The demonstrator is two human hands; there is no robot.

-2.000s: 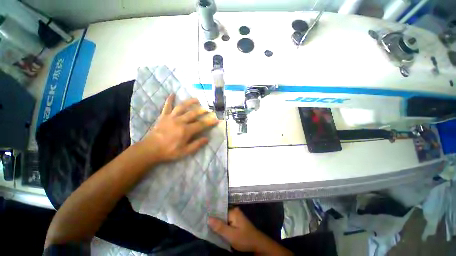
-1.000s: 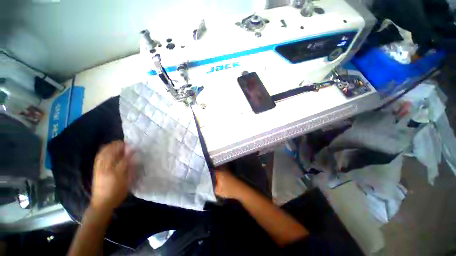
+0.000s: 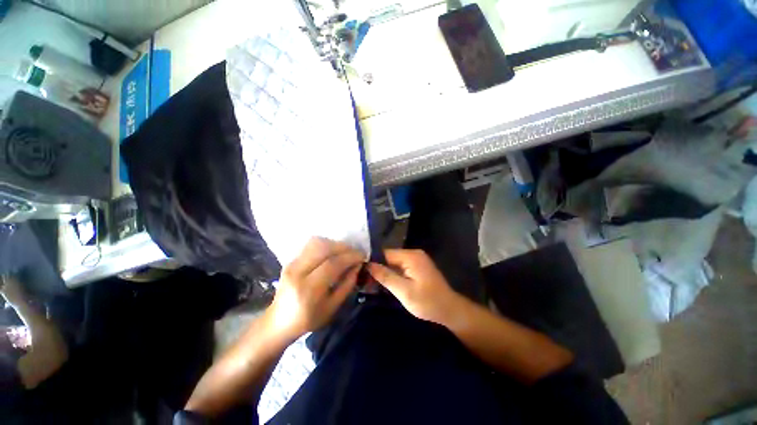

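Note:
The quilted lining panel [image 3: 290, 141] lies light grey from the needle area [image 3: 334, 41] down over the table's front edge. Black shell fabric [image 3: 187, 166] spreads beside it on the left, and a narrow dark edge runs along its right side. My left hand [image 3: 319, 278] pinches the panel's lower right corner. My right hand [image 3: 411, 282] holds the dark edge at the same corner, its fingertips almost touching the left ones. The upper end of the panel lies by the presser foot; whether it is under it I cannot tell.
A smartphone [image 3: 475, 47] and dark strap [image 3: 554, 51] lie on the machine bed. A small parts tray [image 3: 666, 43] is at the right end, near a blue crate [image 3: 722, 37]. Fabric offcuts [image 3: 664, 183] heap at right. Another person's arm [image 3: 37, 340] shows at lower left.
My left hand has moved off the panel's middle to its lower corner and taken hold there, beside my right hand. The view has tilted down, so the machine head has mostly left the picture.

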